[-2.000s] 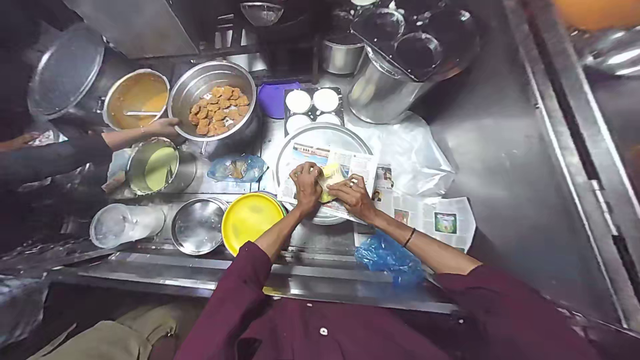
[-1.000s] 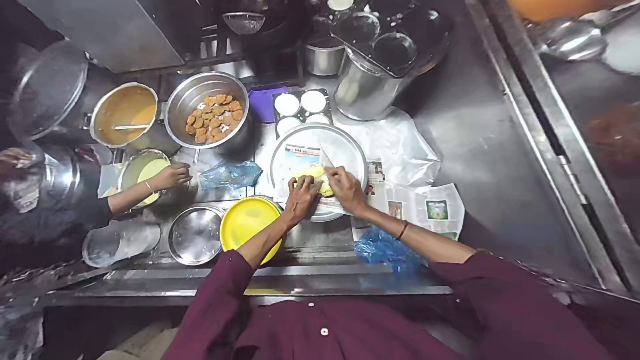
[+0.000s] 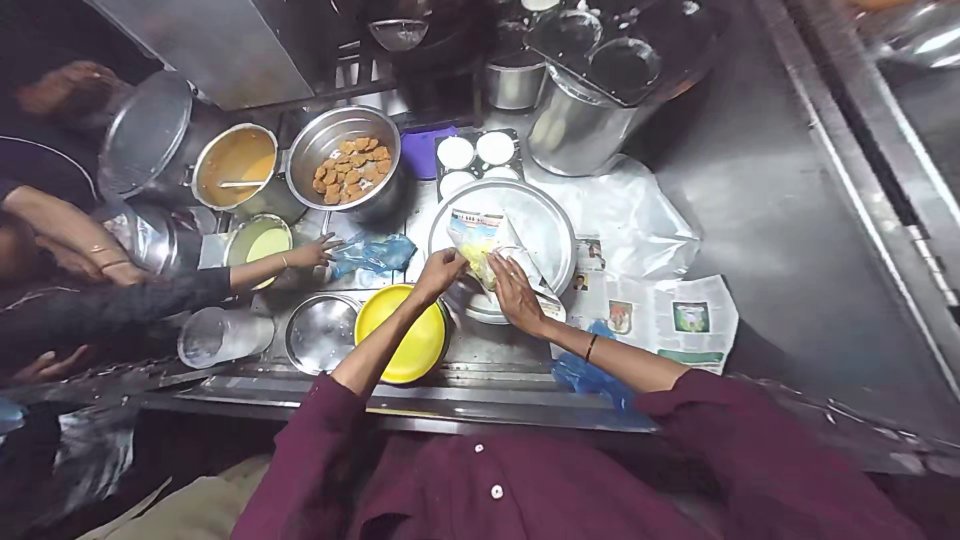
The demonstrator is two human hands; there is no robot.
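Observation:
A printed newspaper sheet point(image 3: 476, 219) with yellow food point(image 3: 480, 253) on it lies on a round metal tray point(image 3: 547, 217). My left hand point(image 3: 441, 271) pinches the paper's left edge beside the food. From the right, my right hand point(image 3: 517, 292) presses flat on the folded paper, fingers pointing up and left over its flap. Part of the food is hidden by the paper and fingers. Just left of the tray is a yellow plate point(image 3: 405, 337), partly behind my left forearm.
A steel pot of brown fried pieces point(image 3: 300, 150), a pot of orange liquid point(image 3: 240, 150) and a pale green one point(image 3: 270, 241) stand left. A co-worker's hand point(image 3: 311, 253) touches a blue plastic bag point(image 3: 379, 253). Newspaper sheets point(image 3: 637, 300) and a steel container point(image 3: 577, 135) are right.
The paper around the yellow food is now folded over on its right side, and my right hand has flattened onto it. The co-worker's hand has moved right to the blue bag.

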